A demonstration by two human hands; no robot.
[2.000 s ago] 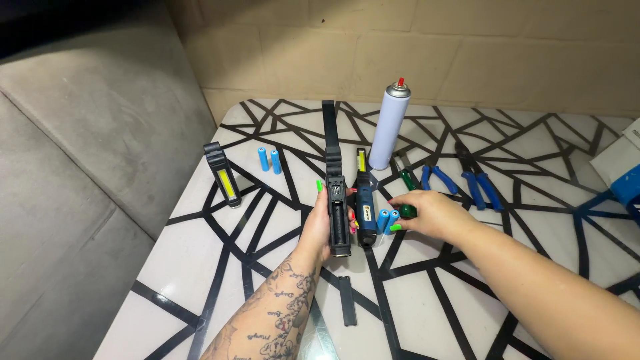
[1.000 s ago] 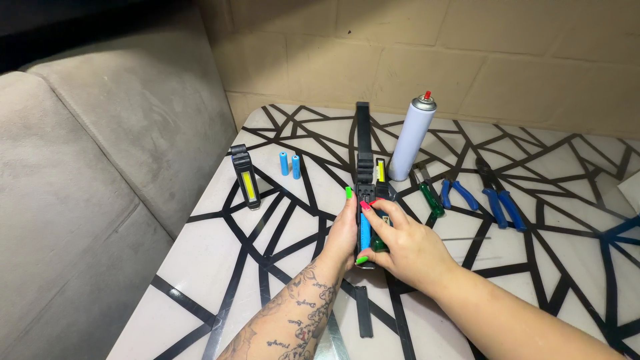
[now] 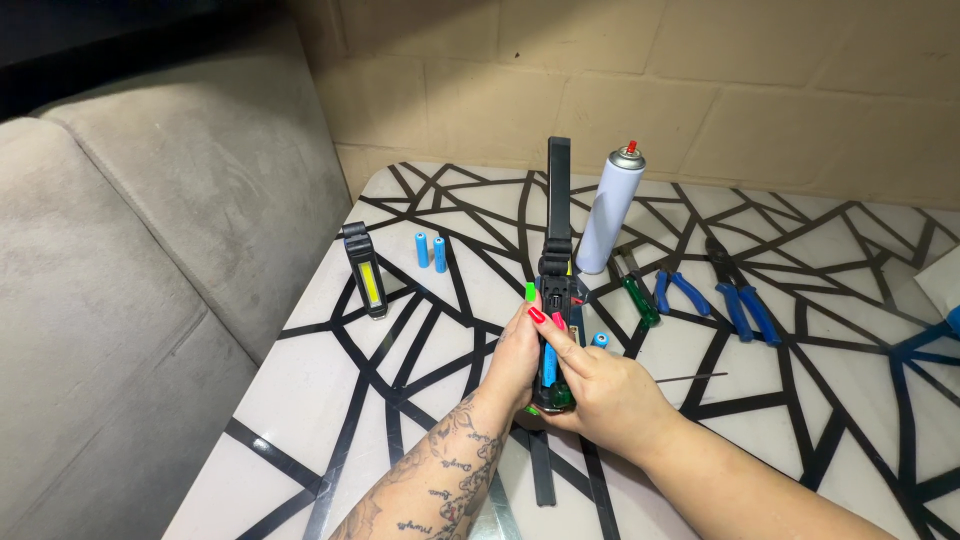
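Note:
My left hand [image 3: 517,349] holds a black folding work light [image 3: 556,285] upright from its left side, its battery bay facing me. A blue cylindrical battery [image 3: 550,366] sits in the bay. My right hand [image 3: 600,382] is at the light's right side, fingers on the bay near the battery. A green piece, perhaps a screwdriver handle [image 3: 559,394], shows at the bay's lower end by my right palm; whether the hand grips it is hard to tell. Another blue battery [image 3: 600,340] stands just behind my right hand. A narrow black cover strip [image 3: 541,469] lies on the table below the light.
A second work light [image 3: 366,274] and two blue batteries [image 3: 430,253] stand at the left. Behind are a spray can [image 3: 611,210], green-handled screwdriver [image 3: 639,298], blue-handled pliers [image 3: 681,291] and larger blue-handled pliers [image 3: 742,300]. A grey padded seat back [image 3: 172,187] borders the table's left.
My right hand has moved from the batteries on the table to the work light. The bay, bare two seconds ago, now holds a blue battery.

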